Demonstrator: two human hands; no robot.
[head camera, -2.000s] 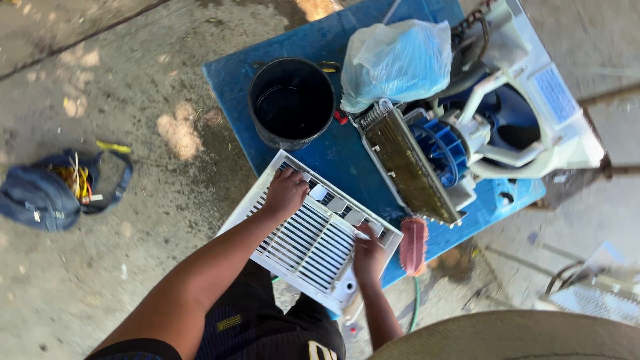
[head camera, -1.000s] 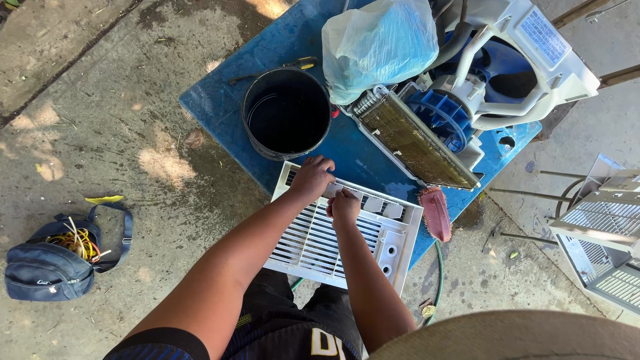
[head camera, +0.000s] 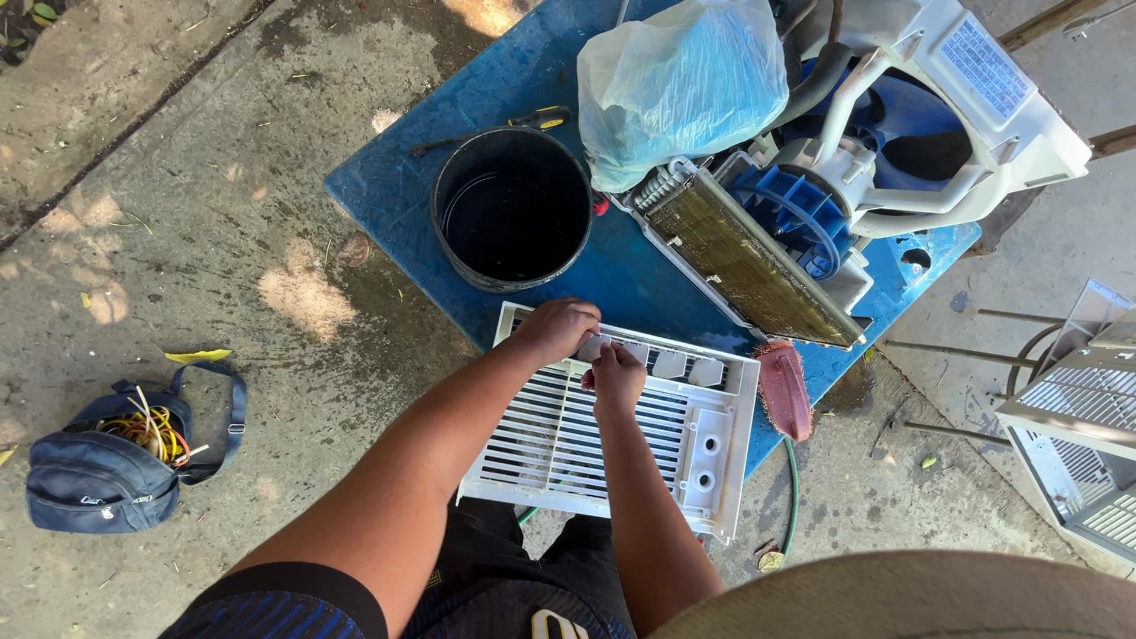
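A white plastic air conditioner front grille (head camera: 621, 426) lies over my lap, its upper edge on the blue table. At its louver row, my left hand (head camera: 561, 330) and my right hand (head camera: 614, 377) meet with fingers pinched around a small white louver vane (head camera: 592, 347). More white vanes (head camera: 669, 364) stand in the row to the right of my hands. Two round holes show in the panel at the grille's right side. My fingertips partly hide the held vane, so whether it is attached to the grille cannot be told.
The blue table (head camera: 382, 177) holds a black bucket (head camera: 512, 213), a screwdriver (head camera: 539, 118), a plastic bag (head camera: 679, 89), an air conditioner chassis (head camera: 887, 133) with finned coil (head camera: 745, 257), and a pink brush (head camera: 784, 390). A backpack (head camera: 106, 461) lies on the concrete at left; a slatted casing (head camera: 1083, 417) stands at right.
My right hand has moved from the grille's right side to beside my left hand at the vanes. Between one second ago and now, both hands stay close together there.
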